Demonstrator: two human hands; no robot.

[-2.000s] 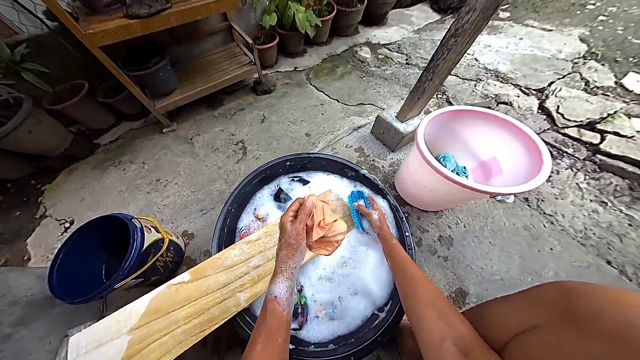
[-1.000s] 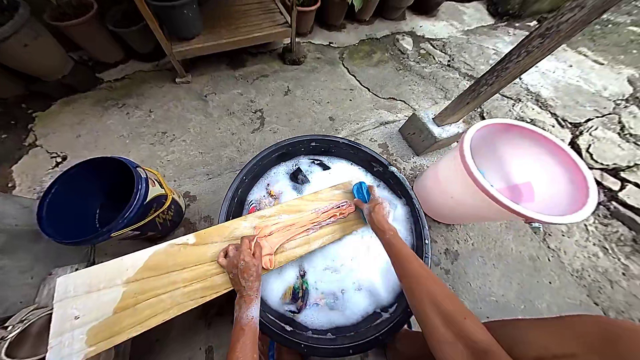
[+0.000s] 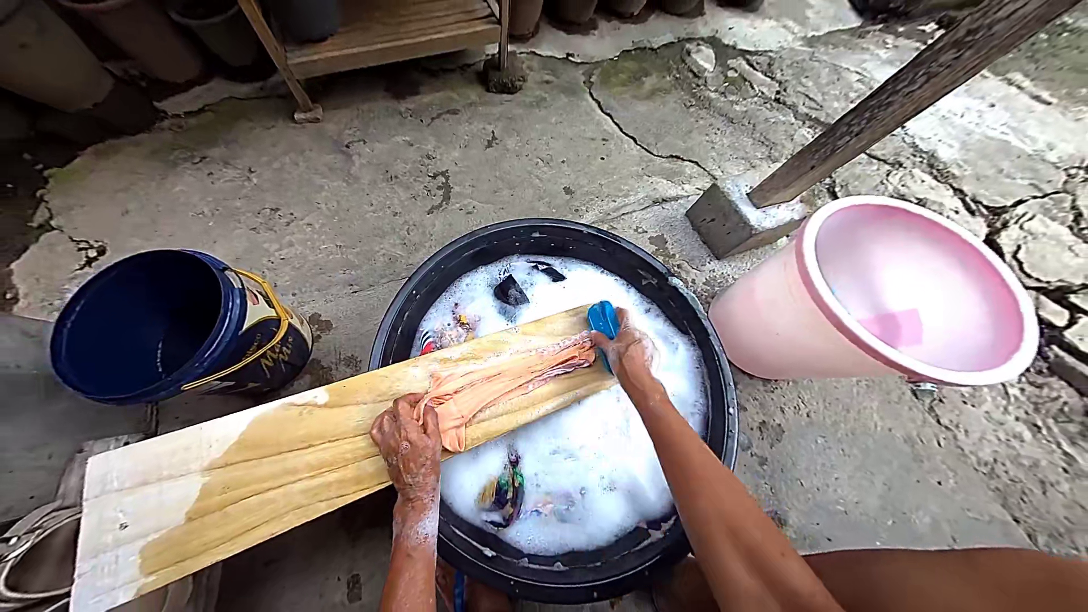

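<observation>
A wooden board (image 3: 280, 442) slants across a round black basin (image 3: 722, 399) full of suds, its right end over the foam. On the board lies a wet peach cloth (image 3: 501, 387), stretched lengthwise. My left hand (image 3: 412, 442) grips the cloth's left end against the wood. In my right hand (image 3: 629, 348) is a blue scrub brush (image 3: 603, 321), at the far right end of the cloth; its bristles are hidden. Dark and multicoloured fabrics (image 3: 507, 491) poke out of the suds.
A dark blue bucket (image 3: 144, 323) with a yellow handle stands at left. At right is a pink tub (image 3: 765, 314), beside a slanted wooden post (image 3: 901, 102) on a concrete block (image 3: 739, 217). A wooden shelf (image 3: 391, 42) and plant pots line the back of the cracked concrete ground.
Two seconds ago both hands were together around the bunched cloth and brush; the cloth has since been spread along the board. My left hand has moved down and left onto the board.
</observation>
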